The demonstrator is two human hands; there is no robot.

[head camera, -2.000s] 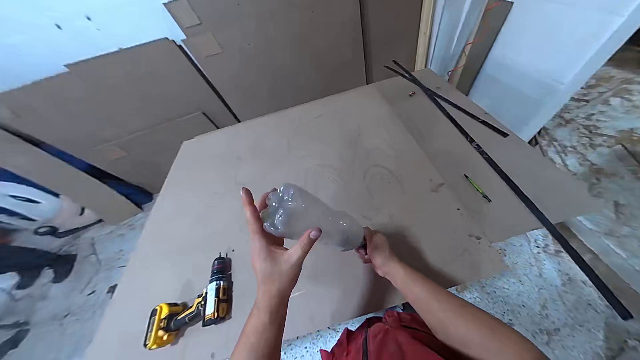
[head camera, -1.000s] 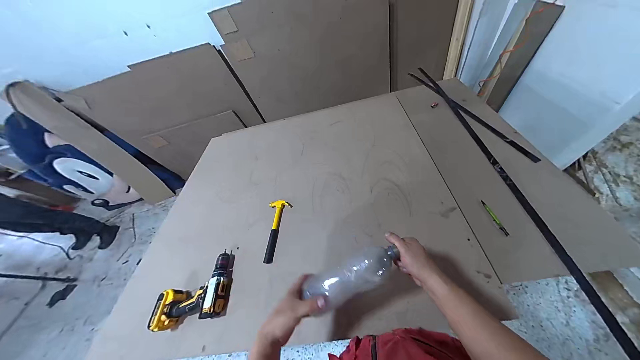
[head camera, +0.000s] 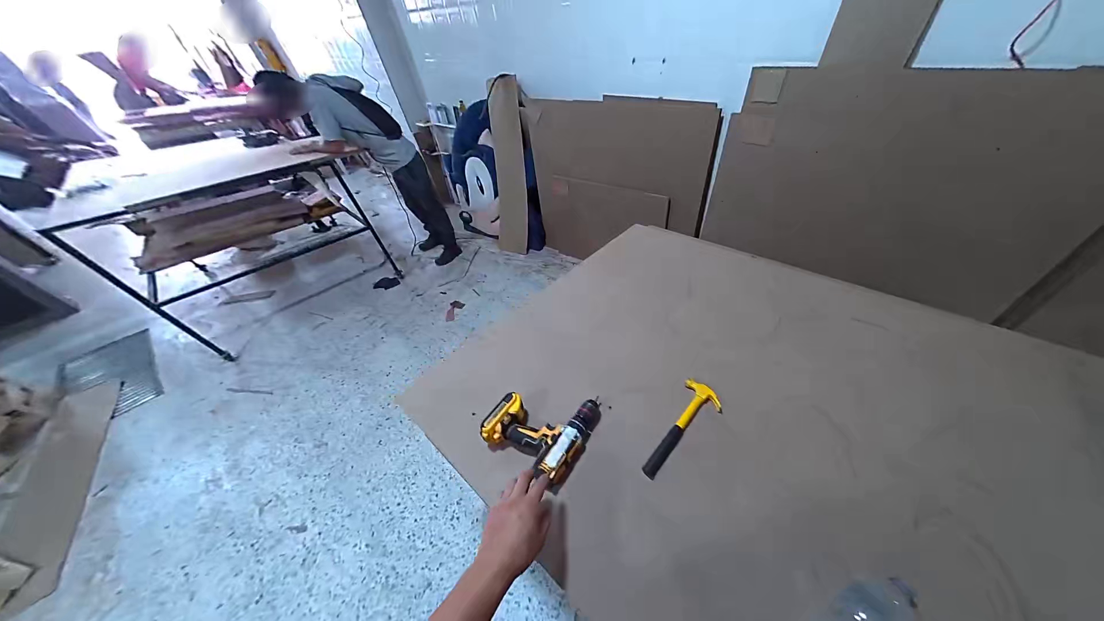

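Note:
My left hand (head camera: 517, 522) reaches over the near left edge of a large brown board (head camera: 776, 483), its fingertips at the rear of a yellow and black cordless drill (head camera: 561, 444). Whether the fingers press on the drill or only meet it, I cannot tell. The drill lies on its side. Right of it is a claw hammer (head camera: 681, 429) with a yellow head and black grip. A clear plastic bottle (head camera: 871, 601) shows partly at the bottom edge. My right hand is out of view.
Brown panels (head camera: 906, 190) lean on the white wall behind the board. Speckled floor (head camera: 345, 483) with scraps lies to the left. Farther back a person (head camera: 371, 129) bends over a metal-framed table (head camera: 207, 172). A cartoon figure cutout (head camera: 476, 172) stands near the wall.
My left hand has left the bottle and moved to the drill. The bottle, between both hands before, now lies at the bottom edge of view. The view has swung left.

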